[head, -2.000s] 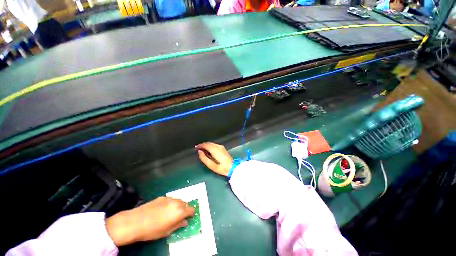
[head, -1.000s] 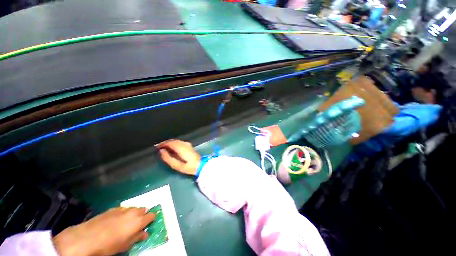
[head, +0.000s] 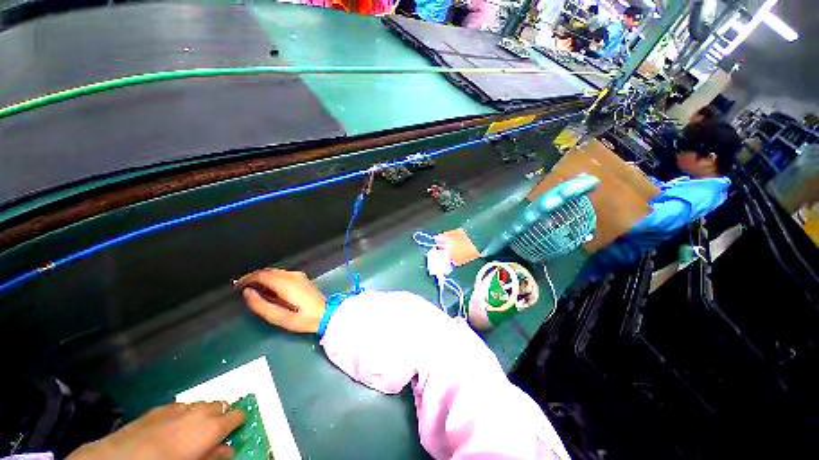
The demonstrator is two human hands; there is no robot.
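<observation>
A green circuit board [head: 252,429] lies on a white sheet [head: 277,406] at the bottom left, partly cut off by the lower edge. My left hand [head: 171,433] rests on the board's left part with fingertips touching it; whether it grips the board cannot be told. My right hand [head: 284,301] rests at the bench edge by the dark strip, fingers curled round a thin dark pen-like tool [head: 268,296]. A blue wrist strap [head: 333,310] is on my right wrist, its cord running up to a clip on the blue line.
Right of my right arm are a white adapter [head: 439,261], a red-orange card [head: 461,247], tape rolls [head: 499,286] and a teal fan [head: 554,225]. Small boards [head: 444,197] lie on the dark strip. A person in blue [head: 669,211] is beyond a cardboard piece [head: 600,194]. Black trays stand at right.
The view has swung right, so the bench things have shifted left and the person in blue shows fully. My hands keep much the same places beside the board and strip.
</observation>
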